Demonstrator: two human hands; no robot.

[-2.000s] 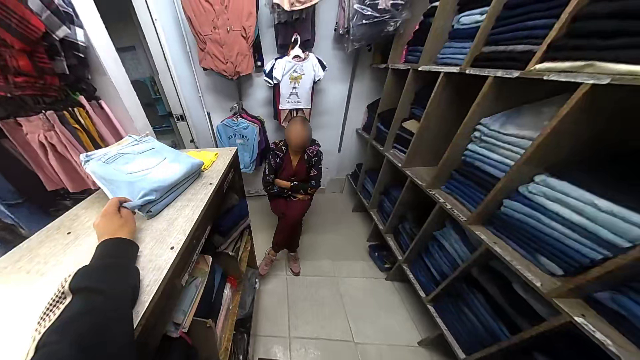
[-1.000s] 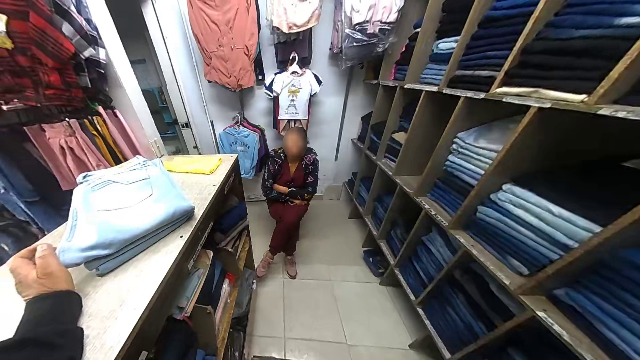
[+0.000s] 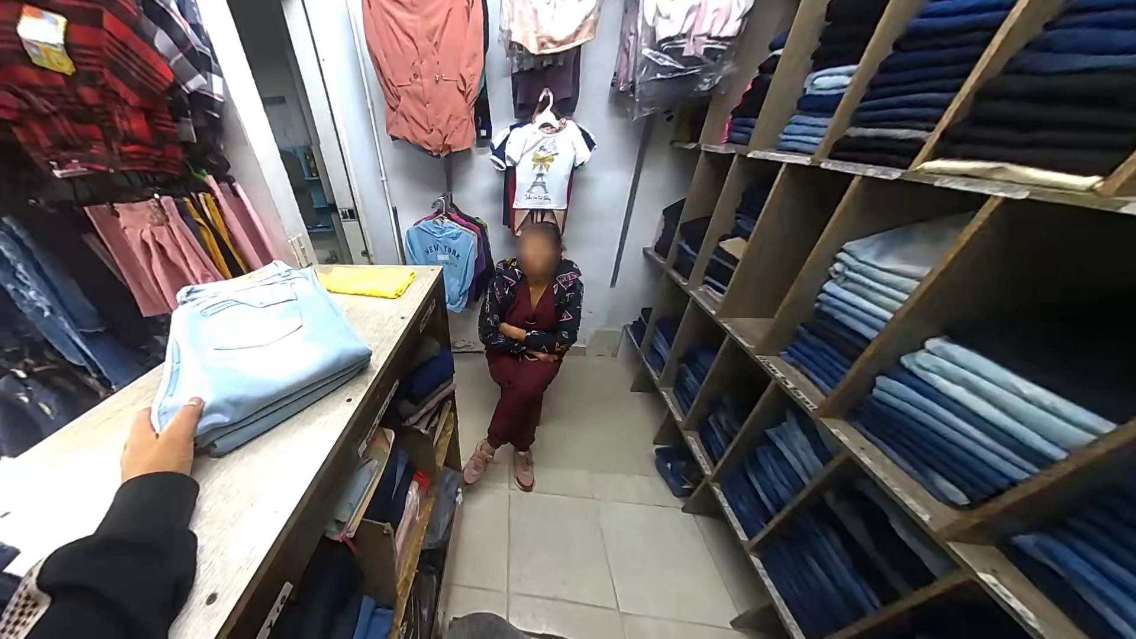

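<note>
My left hand [image 3: 162, 441], in a black sleeve, rests at the near left corner of a small stack of folded light-blue jeans [image 3: 257, 351]. The thumb lies on top of the denim and the other fingers are hidden under or behind its edge, so whether they grip it cannot be told. The stack lies on a wood-patterned counter [image 3: 257, 484]. Behind the jeans, at the counter's far end, lies a folded yellow garment [image 3: 368, 280]. My right hand is not in view.
A person [image 3: 531, 328] sits with crossed arms beyond the counter. Wooden cubbyholes [image 3: 754, 333] with folded jeans line the right side. Shelves under the counter hold more clothes. Garments hang on the back wall and at left, including a red plaid shirt [image 3: 98, 98]. Tiled floor [image 3: 555, 541] lies between.
My left hand has shifted along the near edge of the jeans. The yellow garment shows more fully now than two seconds ago. The view has moved somewhat.
</note>
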